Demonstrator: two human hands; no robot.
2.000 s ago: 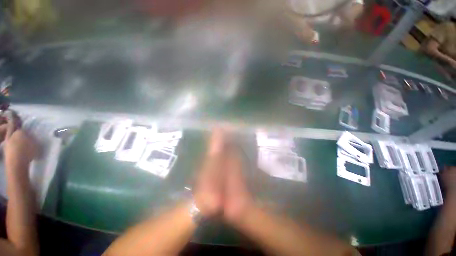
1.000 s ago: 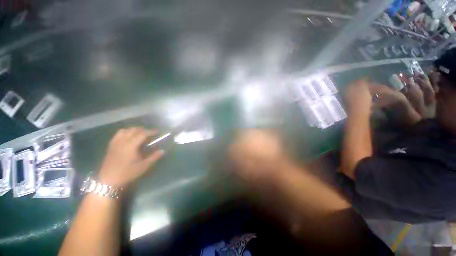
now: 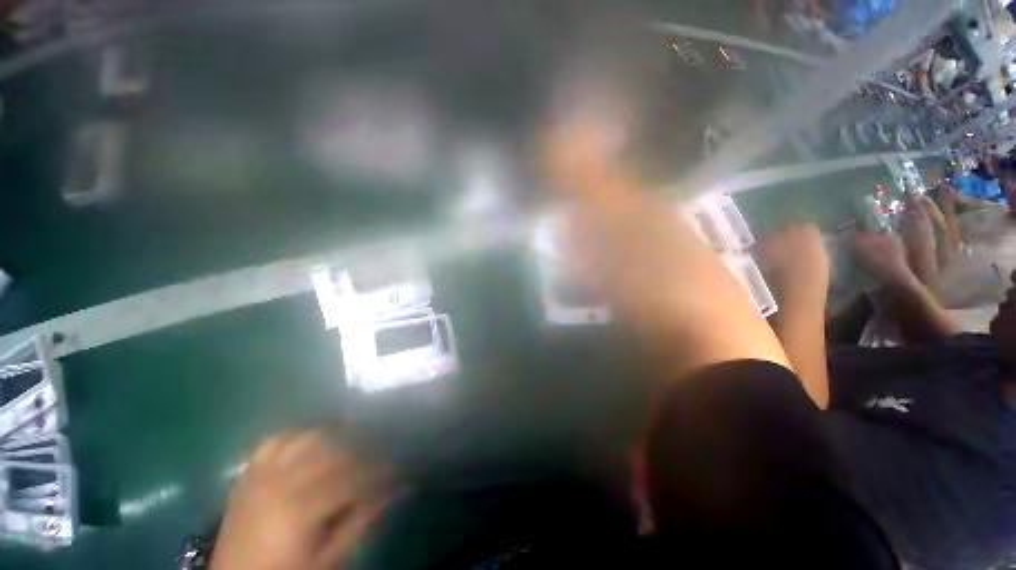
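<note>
White plastic frames (image 3: 401, 334) lie overlapping in a glaring pile on the green bench in front of me. Another white frame (image 3: 576, 315) lies to their right, partly covered by my right forearm. My left hand (image 3: 306, 490) is low at the near edge, blurred, fingers curled; I cannot tell whether anything is in it. My right hand (image 3: 585, 150) reaches out past the pale rail over the far green area. It is strongly blurred, and its fingers and any held thing cannot be made out.
The pale rail (image 3: 201, 298) curves across the bench. More frames (image 3: 36, 490) lie at the left edge, and others (image 3: 724, 223) beyond my right forearm. Blurred frames (image 3: 98, 161) lie past the rail. A neighbouring person in a dark shirt (image 3: 914, 412) sits close on the right.
My right hand has moved from the near bench to beyond the rail. My left hand has drawn back to the near edge; the thin shiny shaft by it no longer shows. The view has shifted.
</note>
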